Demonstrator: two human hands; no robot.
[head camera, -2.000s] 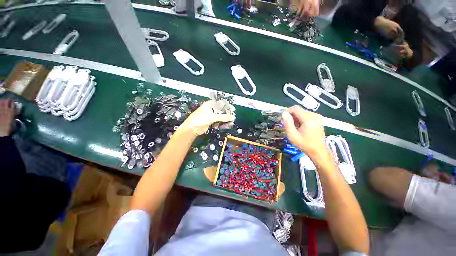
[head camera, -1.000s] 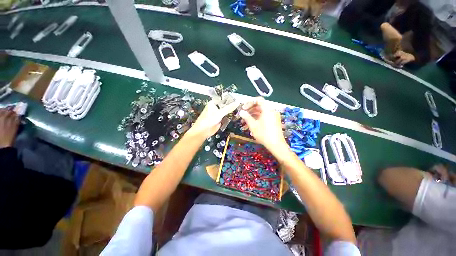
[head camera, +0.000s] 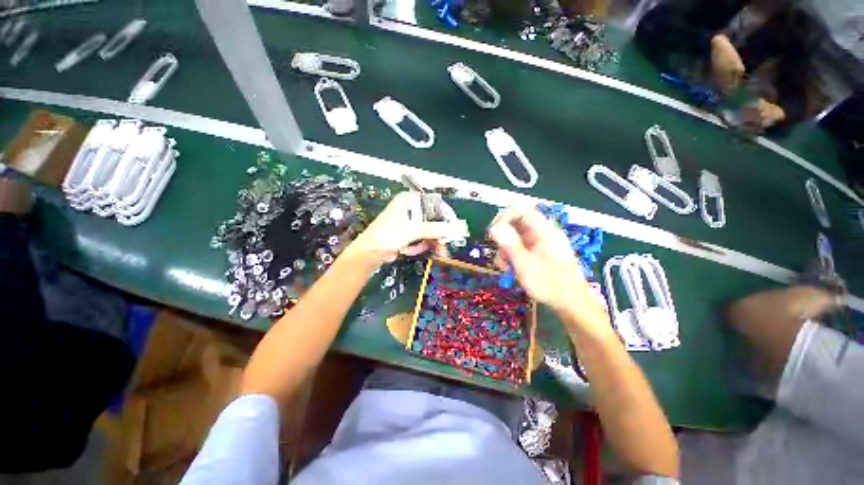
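My left hand holds a small bunch of silvery-grey circuit board subassemblies above the back left corner of the parts box. My right hand is just right of it, over the box's back right corner, fingers bent together; whether a part is between them cannot be told. The shallow parts box is full of small red-and-blue components. A loose subassembly pile lies left of the box. Blue cylinders lie beyond my right hand, partly hidden by it.
White housings are stacked right of my right arm, and more at the left beside a small carton. Loose housings lie on the green line behind a pale rail. A grey post rises at back left. People are at both sides.
My right hand went from the right side of the box to the bunch in my left hand, then moved back right a little. The loose housings on the line shifted right in view.
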